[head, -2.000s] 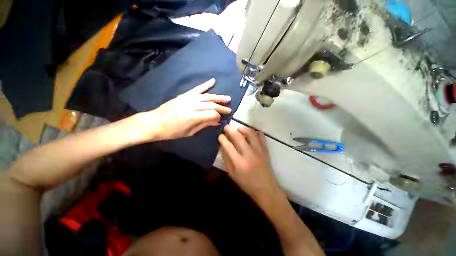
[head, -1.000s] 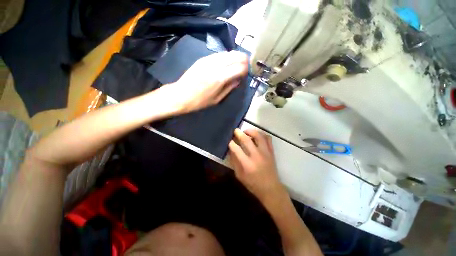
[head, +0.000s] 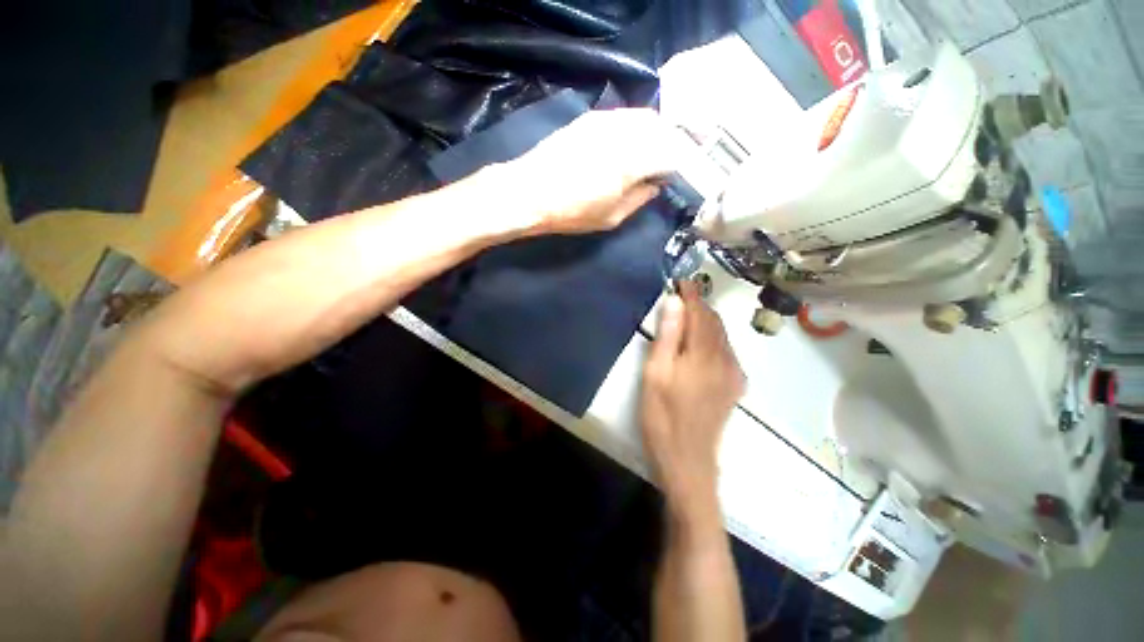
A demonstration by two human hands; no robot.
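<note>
A matte dark cloth panel (head: 552, 307) lies flat at the sewing machine's needle end (head: 753, 245), over a shiny black garment piece (head: 502, 63). My left hand (head: 609, 169) is on the panel's far part, fingers curled down on the cloth beside the needle end. My right hand (head: 690, 364) is at the panel's right edge, thumb and fingers drawn together just below the presser foot. Something small, dark and bluish shows at its fingertips; I cannot tell whether it is held or part of the machine. The needle is too blurred to make out.
Cardboard with orange tape (head: 226, 232) and another dark panel (head: 88, 126) lie left. The white table (head: 778, 464) runs right under the machine head. A red ring (head: 822, 324) shows behind the needle end. A red stool (head: 226, 571) is low left.
My view has shifted, showing more of the machine's head. My right hand has moved up from the panel's lower edge to the presser foot. The blue snips no longer show on the table.
</note>
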